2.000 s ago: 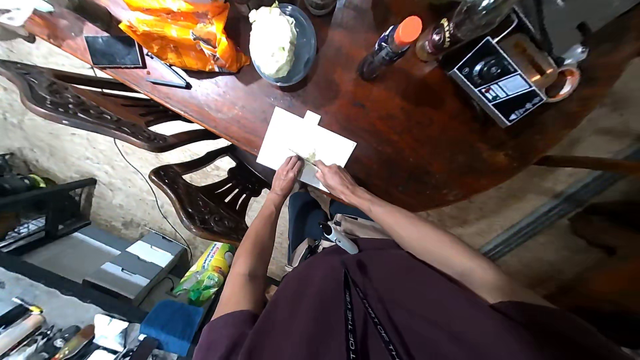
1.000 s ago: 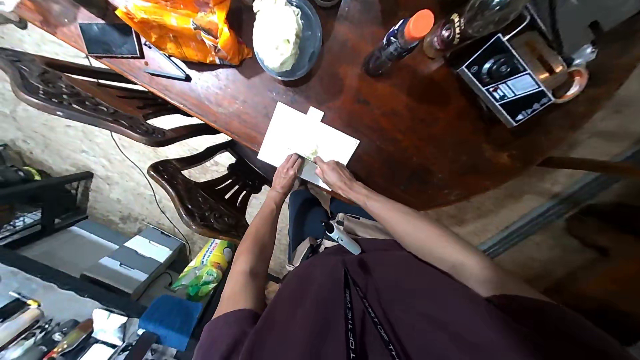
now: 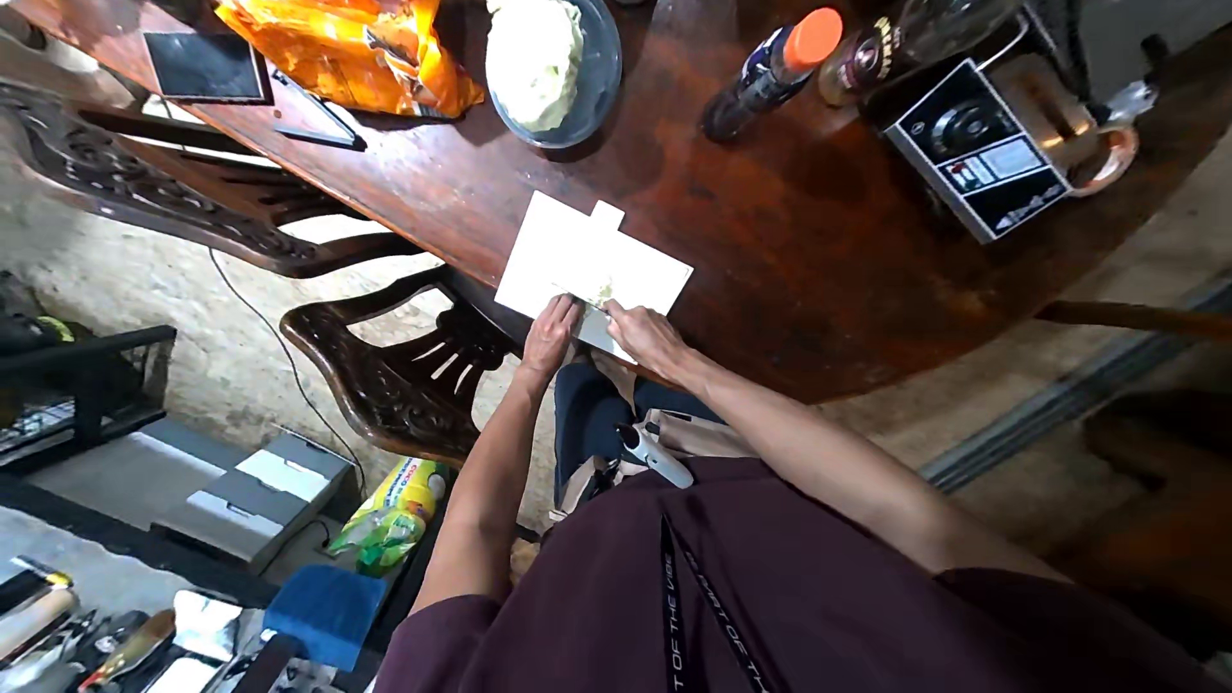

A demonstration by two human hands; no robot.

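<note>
A white cutting board (image 3: 616,252) with a short handle tab lies at the near edge of the table. A small heap of pale green shreds (image 3: 603,293) is on it, between my hands. My left hand (image 3: 551,334) rests at the board's near left, fingertips down beside a thin blade-like piece whose form is partly hidden. My right hand (image 3: 647,337) is closed at that piece's other end, apparently on a knife handle that the fingers cover. Farther back, a pale cabbage (image 3: 532,60) sits in a grey bowl (image 3: 602,77).
The dark wooden table (image 3: 760,241) also bears an orange plastic bag (image 3: 346,53), a tablet-like black device (image 3: 205,67), a bottle with an orange cap (image 3: 770,72), another bottle (image 3: 857,63) and a black-and-silver appliance (image 3: 980,149). Carved wooden chairs (image 3: 385,385) stand at the left.
</note>
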